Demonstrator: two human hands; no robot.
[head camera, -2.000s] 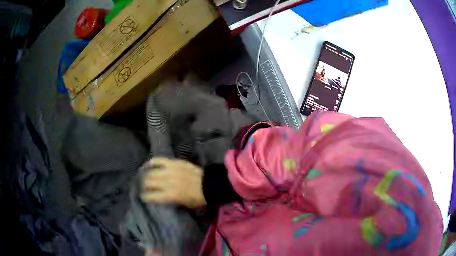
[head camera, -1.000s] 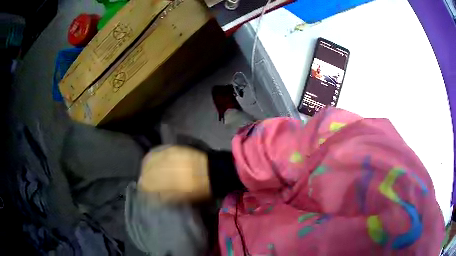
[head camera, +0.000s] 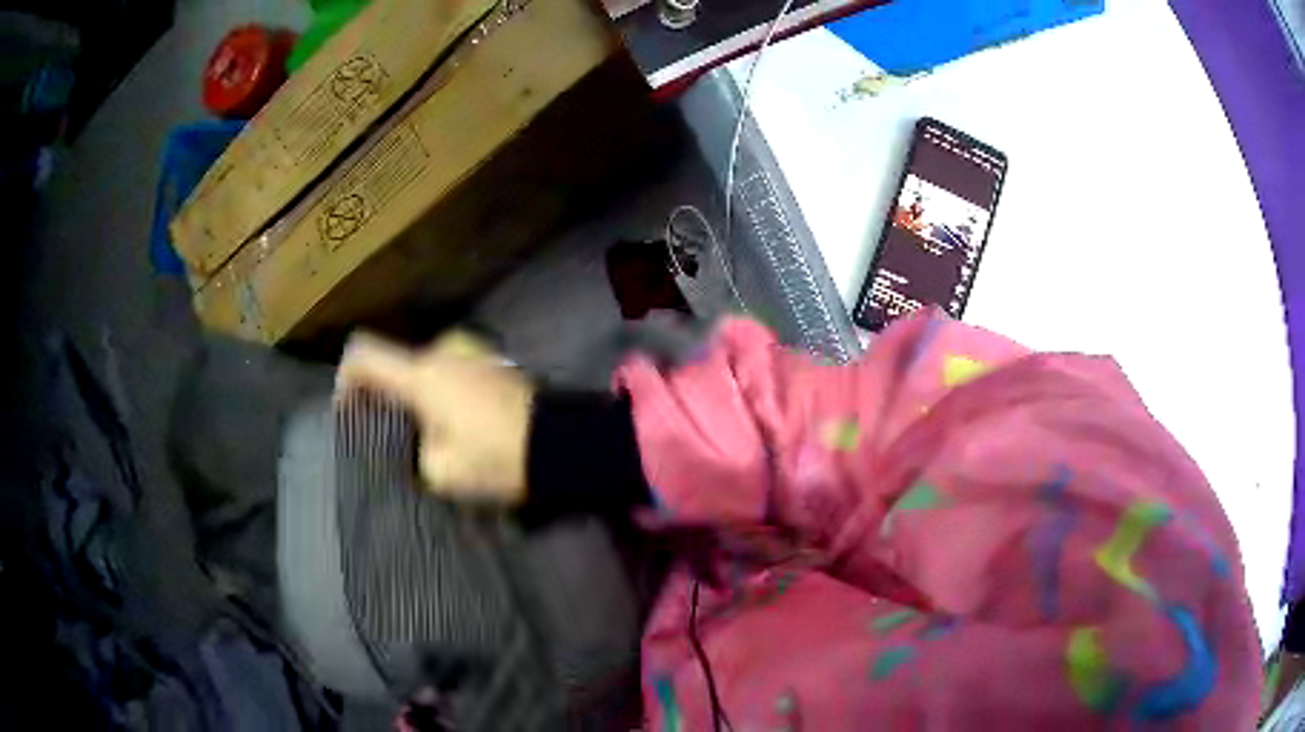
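Observation:
A grey cloth piece with fine lines (head camera: 415, 558) and a smooth paler grey band (head camera: 312, 551) along its left side lies in front of me. My right hand (head camera: 444, 408), blurred, comes in from the right in a pink patterned sleeve with a black cuff. Its fingertips hold the cloth's upper left corner. A small pinkish patch shows at the bottom edge beside the cloth; I cannot tell whether it is my left hand. Darker grey cloth (head camera: 236, 443) lies to the left.
A brown carton (head camera: 415, 157) stands beyond the cloth. A white table (head camera: 1131, 215) at right bears a lit smartphone (head camera: 933, 225) and a blue sheet (head camera: 959, 29). A thin white cable (head camera: 737, 157) hangs off its edge. Red (head camera: 246, 72) and blue (head camera: 179, 179) plastic items stand behind the carton.
The crumpled grey cloth near the carton has left that spot, baring floor and a dark red patch. My right hand has moved up and left, and the lined cloth now lies spread below it.

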